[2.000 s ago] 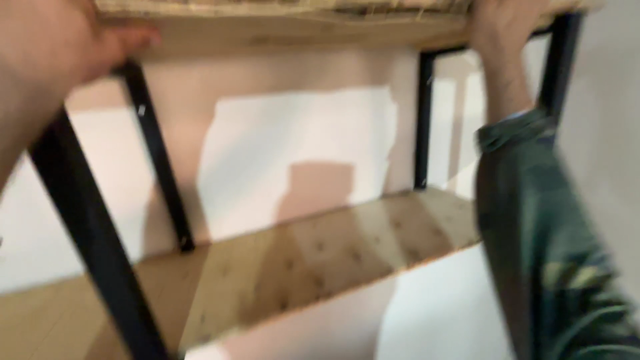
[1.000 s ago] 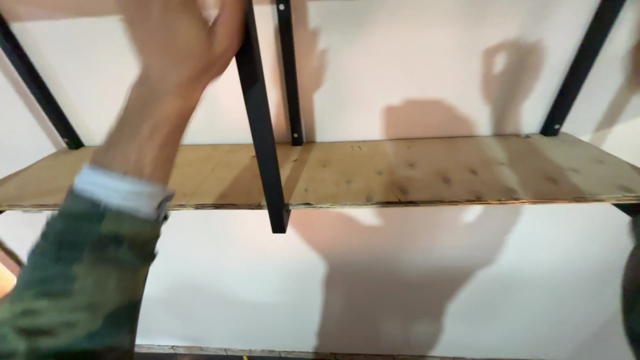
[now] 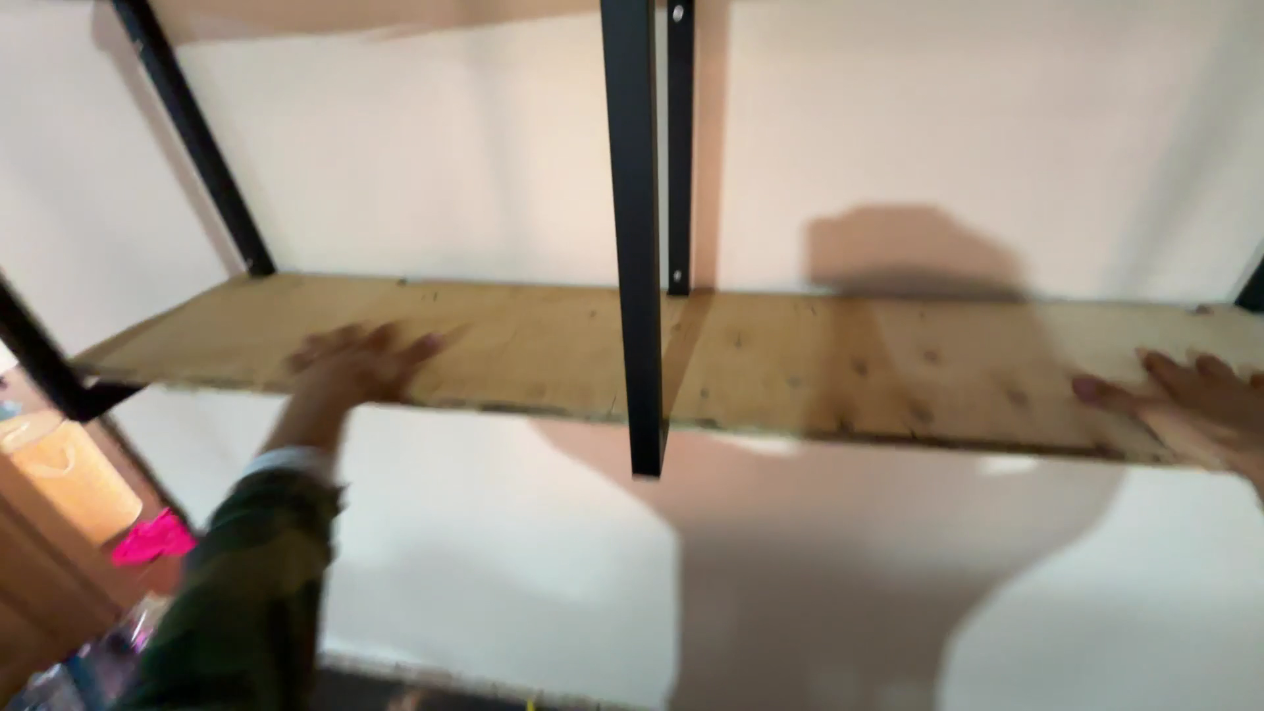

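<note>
A plywood shelf board [image 3: 533,346] runs across the view on a black metal frame. My left hand [image 3: 360,365] lies palm down with spread fingers on the board's left half, near its front edge. At the far right, my right hand [image 3: 1195,400] rests on the same board, fingers spread, partly cut off by the view's edge. Between the two hands stands a black metal upright [image 3: 637,247], whose lower end reaches just below the board's front edge. Neither hand holds anything.
Behind the board is a pale wall [image 3: 395,158] with shadows on it. Black metal bars [image 3: 193,138] stand at the back and left. Lower left are a pale orange container [image 3: 74,474] and a bright pink thing [image 3: 155,538]. A darker surface edge crosses the bottom.
My left hand has come down from beside the middle upright onto the board. Two seconds ago both hands were up at a higher board. The view has shifted.
</note>
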